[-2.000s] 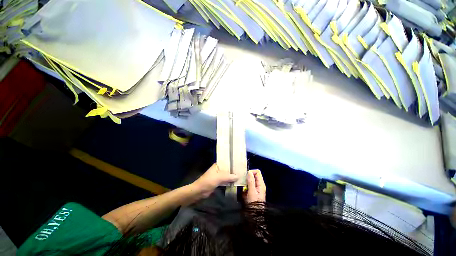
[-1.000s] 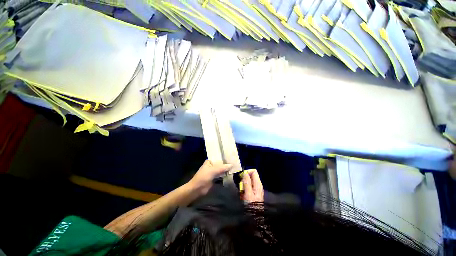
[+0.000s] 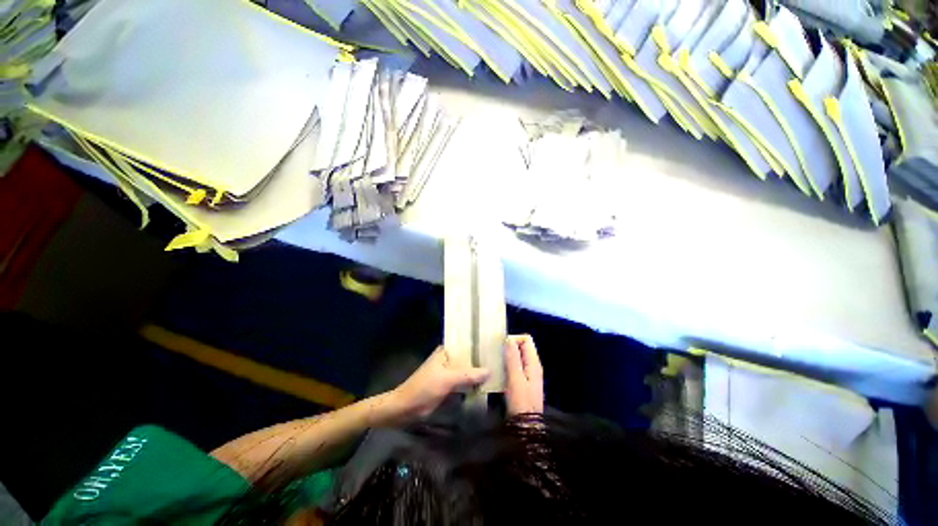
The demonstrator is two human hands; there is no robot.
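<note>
A pale zipper strip (image 3: 490, 298) with a dark line down its middle lies lengthwise from the table's front edge towards me. My left hand (image 3: 437, 382) grips its near end, thumb on top. My right hand (image 3: 524, 372) is curled at the strip's right edge, close to the near end. The thread snips seen in it a second ago are hidden now. Hair covers both wrists' lower area. A fanned pile of zipper strips (image 3: 372, 144) lies on the left part of the table, and a looser pile (image 3: 571, 180) lies at the centre.
Large yellow-edged fabric panels (image 3: 185, 92) are stacked at left, with loose yellow binding tails. An overlapping panel row (image 3: 710, 92) runs across the back. The pale table's (image 3: 741, 267) front edge slopes down to the right. More panels (image 3: 782, 416) sit below it at lower right. A yellow line (image 3: 247, 367) crosses the dark floor.
The view has shifted since a second ago. The strip has turned from slanted to nearly upright in the picture. The snips' yellow and dark parts at my right hand no longer show.
</note>
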